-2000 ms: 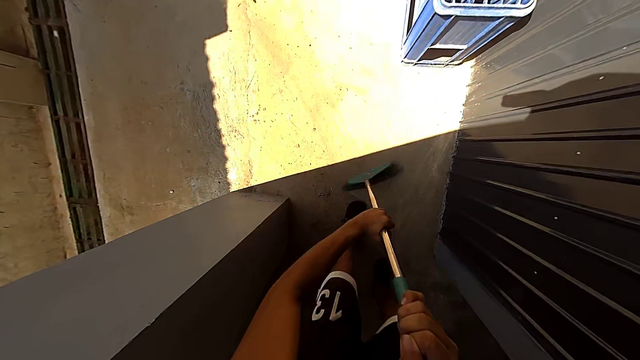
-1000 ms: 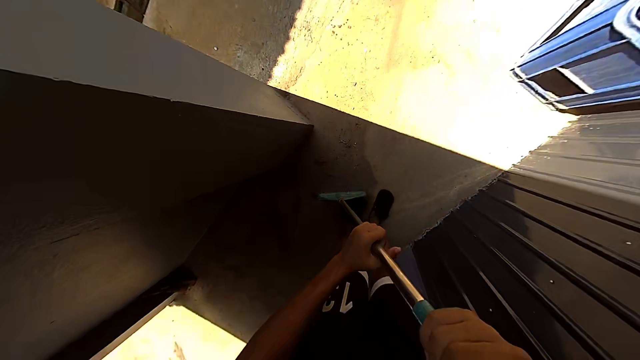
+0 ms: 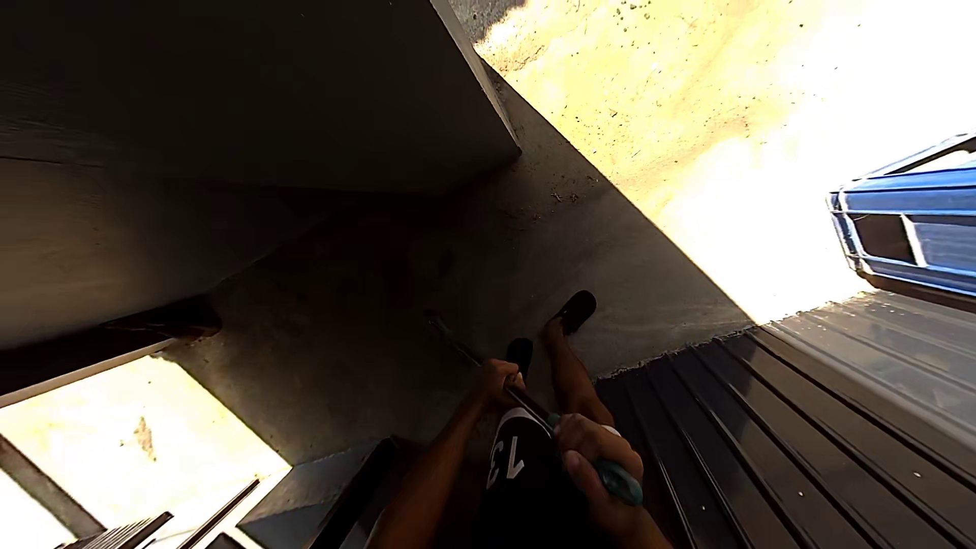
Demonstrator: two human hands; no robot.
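My left hand [image 3: 499, 381] is closed around the middle of a long broom handle [image 3: 528, 402], just in front of my shorts. My right hand [image 3: 598, 457] grips the upper end, where a green grip [image 3: 619, 483] sticks out below the fist. From my hands the pole slants up and left into deep shadow. Its head [image 3: 442, 328] is only faintly visible against the dark floor, so its shape cannot be told. Loose debris [image 3: 560, 197] lies on the concrete near the wall corner, away from the head.
A dark wall [image 3: 305, 91] ends in a corner at upper centre. Corrugated metal sheeting [image 3: 732, 427] runs along the lower right, with a blue plastic crate [image 3: 915, 229] beyond it. My feet in dark footwear [image 3: 576, 309] stand on shaded concrete. Sunlit ground [image 3: 686, 130] lies past the shadow edge.
The view has turned strongly. Both hands keep hold of the pole, whose head has moved from near the sunlit edge into the deeper shade.
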